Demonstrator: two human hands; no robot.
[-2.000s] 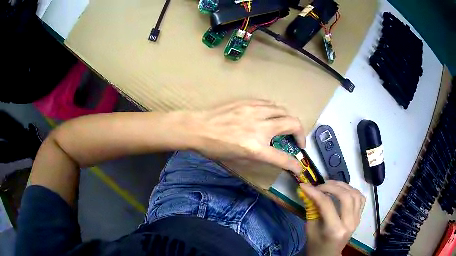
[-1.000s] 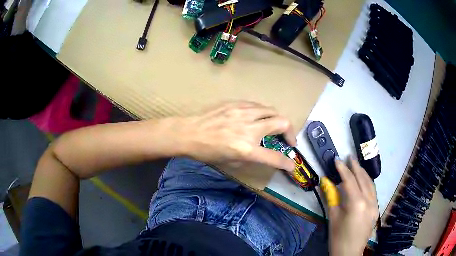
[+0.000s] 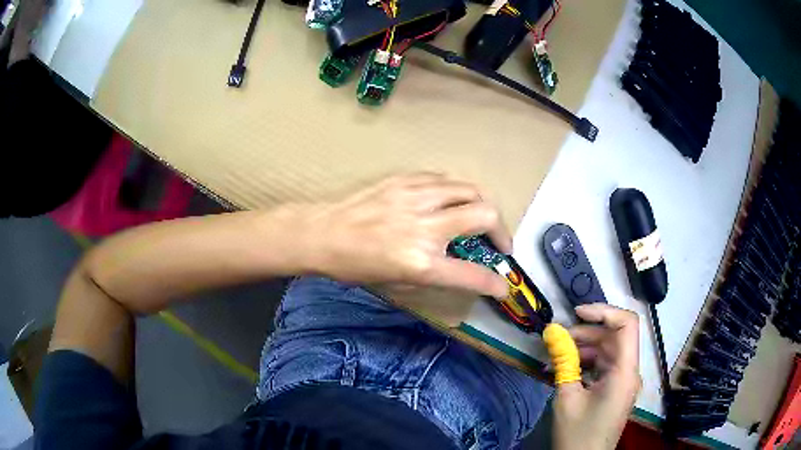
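Observation:
My left hand [image 3: 422, 233] grips a black housing [image 3: 537, 303] with its open side up. A green circuit board [image 3: 479, 252] sits at its upper end, with yellow and red wires [image 3: 520, 290] beside and below it. My right hand [image 3: 602, 373] is at the housing's lower end, fingers bent and apart, with no held thing visible. A yellow ribbed cover [image 3: 562, 353], seemingly on the thumb, is close to the housing's end. A slim grey cover [image 3: 571, 262] with a button ring lies to the right, its lower end by my right fingers.
A black shell [image 3: 639, 246] with a pale label and cable lies further right. Shells with wired boards [image 3: 376, 77] and cables lie on the cardboard [image 3: 290, 114] at the top. Stacked black parts [image 3: 672, 79] are upper right; dense black rows [image 3: 746, 290] run along the right.
My right hand worked close at the housing's end, reached right over the grey cover, then came back left and lower. My left hand keeps its grip. The view has shifted slightly.

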